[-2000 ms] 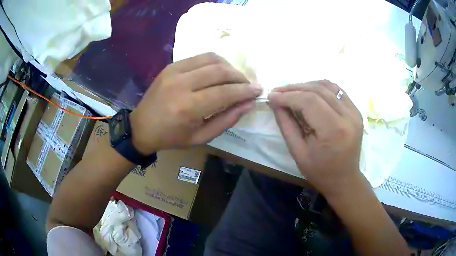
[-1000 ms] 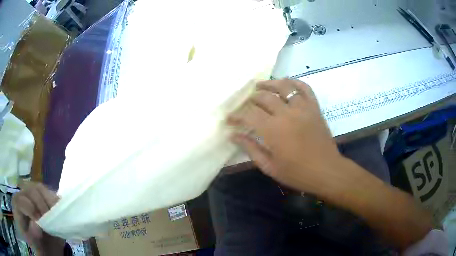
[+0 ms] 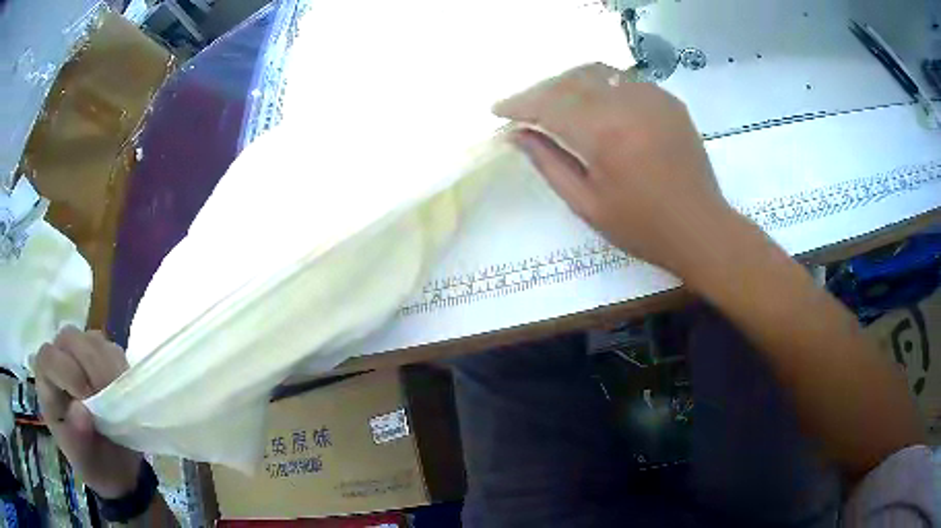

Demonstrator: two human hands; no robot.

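Observation:
The cream garment piece (image 3: 341,155) lies over the white table, glaring white at the top. Its long folded edge runs diagonally from lower left to upper middle, with a flap hanging over the table's front edge. My left hand (image 3: 77,387), at the lower left, pinches one end of this edge. My right hand (image 3: 629,155) holds the edge at the upper middle, the cloth between thumb and fingers. The needle plate (image 3: 655,54) shows just beyond my right hand; the needle area is partly cut off by the top of the picture.
A ruler tape (image 3: 537,270) runs along the table's front edge. Dark slim tools (image 3: 885,60) lie at the upper right. A purple covering (image 3: 186,155) and more cream cloth (image 3: 46,278) are at the left. A cardboard box (image 3: 320,454) stands below, beside my dark-clothed lap.
My hands have gone from close together to wide apart, stretching the edge diagonally. Over the last second my right hand has moved up along the cloth, uncovering the ruler tape.

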